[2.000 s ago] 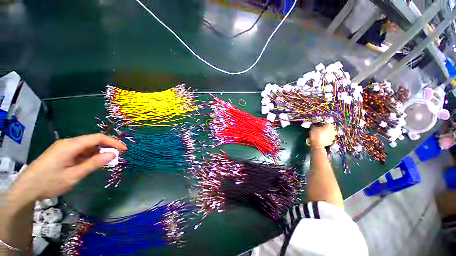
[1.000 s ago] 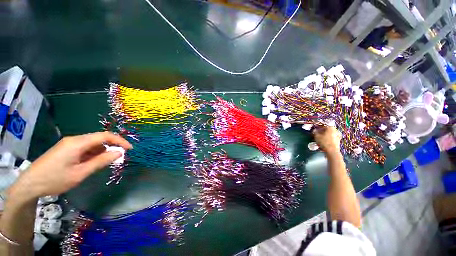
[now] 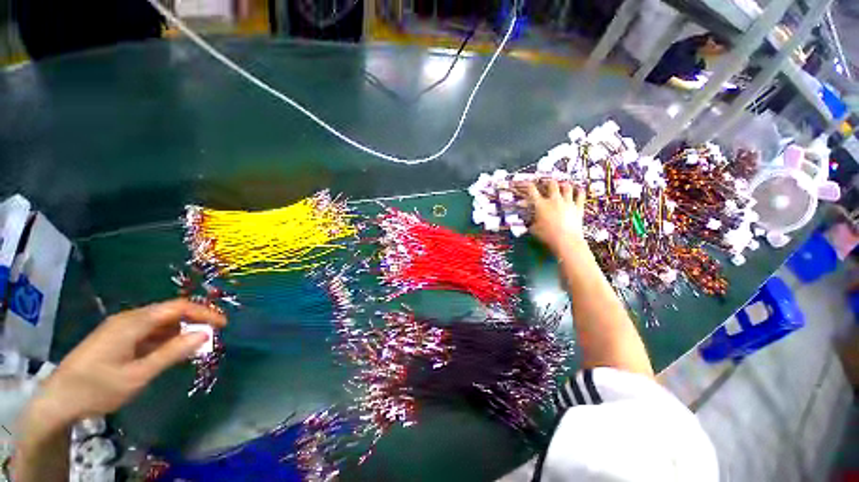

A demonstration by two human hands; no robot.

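Note:
My left hand (image 3: 127, 362) holds a white connector housing (image 3: 199, 338) between thumb and fingertips, left of the teal wires (image 3: 273, 306). My right hand (image 3: 556, 212) lies with spread fingers on the left part of the wired harness pile (image 3: 622, 188); whether it grips any harness cannot be told. Yellow wires (image 3: 268, 235) lie at the back, red wires (image 3: 447, 259) right of them, black wires (image 3: 480, 367) below the red, and blue wires (image 3: 250, 459) nearest me, cut off by the lower edge.
Loose white housings (image 3: 92, 452) lie at lower left, beside a white box (image 3: 38, 292). Harnesses with orange-brown ends (image 3: 702, 202) and a small fan (image 3: 784, 202) are at the right. A white cable (image 3: 311, 113) hangs over the bench. A person (image 3: 688, 61) is far back right.
My right hand has moved left and back, from the pile's front edge onto its left part. My left hand still holds the white housing, now lower in view. The camera view has shifted.

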